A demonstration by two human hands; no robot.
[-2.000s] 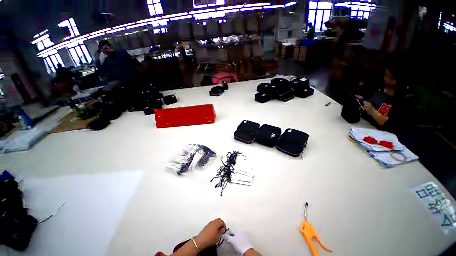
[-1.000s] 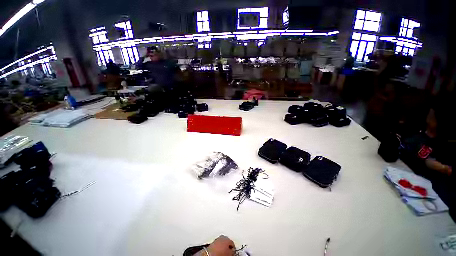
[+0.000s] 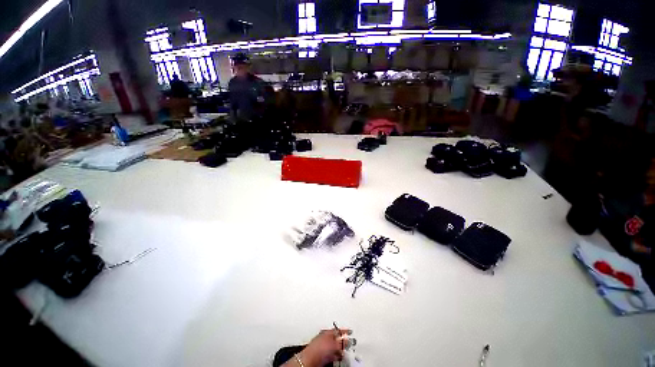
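Note:
My left hand point(image 3: 324, 348), bare with a bracelet, is at the bottom edge, its fingers pinched on a thin dark cord point(image 3: 336, 327). A little of my right hand point(image 3: 351, 357), in a white glove, shows beside it; the rest is cut off, and its grip is unclear. Part of a black bag point(image 3: 287, 354) shows under my left wrist. Tangled black cords point(image 3: 369, 262) with white tags point(image 3: 388, 278) lie ahead, beside silvery-grey clear packets point(image 3: 320, 229). Three black zip bags point(image 3: 440, 224) lie in a diagonal row. Only the air gun's nozzle point(image 3: 485, 355) shows at the bottom right.
A red box point(image 3: 321, 171) is mid-table. Black bag piles are at the left point(image 3: 63, 247), back left and back right point(image 3: 475, 158). Papers with a red item point(image 3: 612, 276) lie at the right edge. One person point(image 3: 244, 89) is behind the table; another is partly visible at right.
The view has tilted up and turned left, so the hands and air gun sit lower and are more cut off. My left hand stays close to the gloved right hand.

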